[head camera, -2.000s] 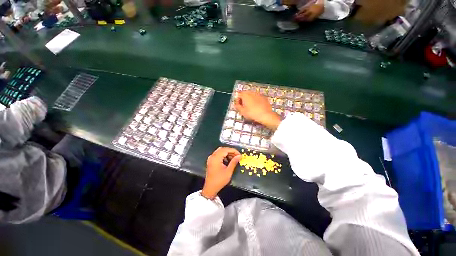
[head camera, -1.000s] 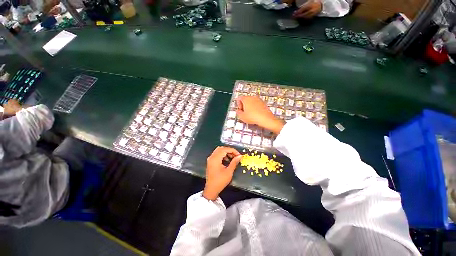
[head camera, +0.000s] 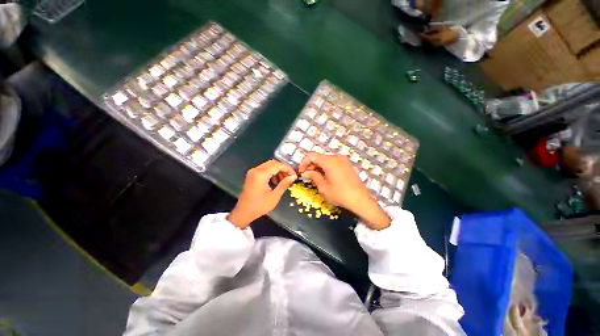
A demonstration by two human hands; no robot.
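My left hand [head camera: 264,190] and my right hand [head camera: 334,182] meet above the pile of yellow pieces [head camera: 314,201]. Their fingertips are close together around something small and dark, too small to name. Which hand holds it I cannot tell for sure; my left thumb and fingers are pinched at it. The tray in use [head camera: 395,146], a clear blister tray of silvery squarish parts, some with yellow, lies just beyond my hands. My right hand covers part of its near edge.
A second tray [head camera: 197,98] of silvery parts lies to the left. A blue bin [head camera: 483,262] with off-white cloth items stands at the right. A small pale piece [head camera: 416,189] lies right of the tray. A person's hand [head camera: 439,35] shows across the bench.
My right hand has moved from over the tray back to my left hand, near the yellow pile. The view has turned and tilted, so trays and bin appear rotated.
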